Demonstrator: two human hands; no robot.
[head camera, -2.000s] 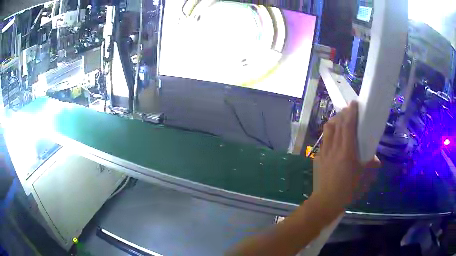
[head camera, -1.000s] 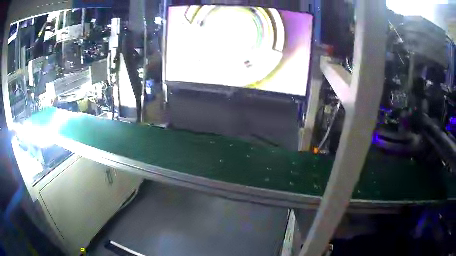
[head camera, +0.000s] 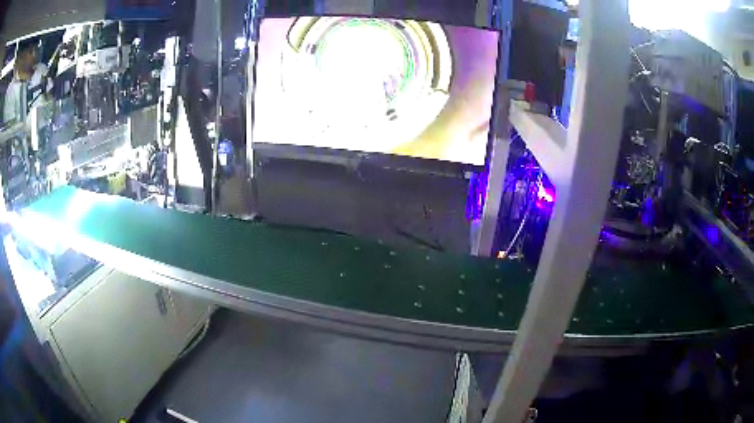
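Observation:
Neither of my hands is in the picture. The green conveyor belt (head camera: 248, 256) runs across the view, with a silver edge rail (head camera: 314, 311) on its near side. Small pale parts (head camera: 461, 291) lie in spaced rows on its middle and right. Their type is too small to tell. The inspection monitor (head camera: 376, 87) behind the belt shows bright magnified rings on white and pink. The white-grey frame post (head camera: 579, 198) stands slanted close in front of the belt at right, with nothing gripping it.
A cream machine cabinet (head camera: 116, 339) is under the belt's left end, beside a strong glare. A purple-lit rotary machine station (head camera: 641, 227) is behind the belt at right. A person (head camera: 25, 83) shows at the far left. Another person is partly hidden behind the post.
The hand that gripped the frame post two seconds ago has left the picture. The view has shifted, and the small parts sit further left on the belt. The rings on the monitor have changed slightly.

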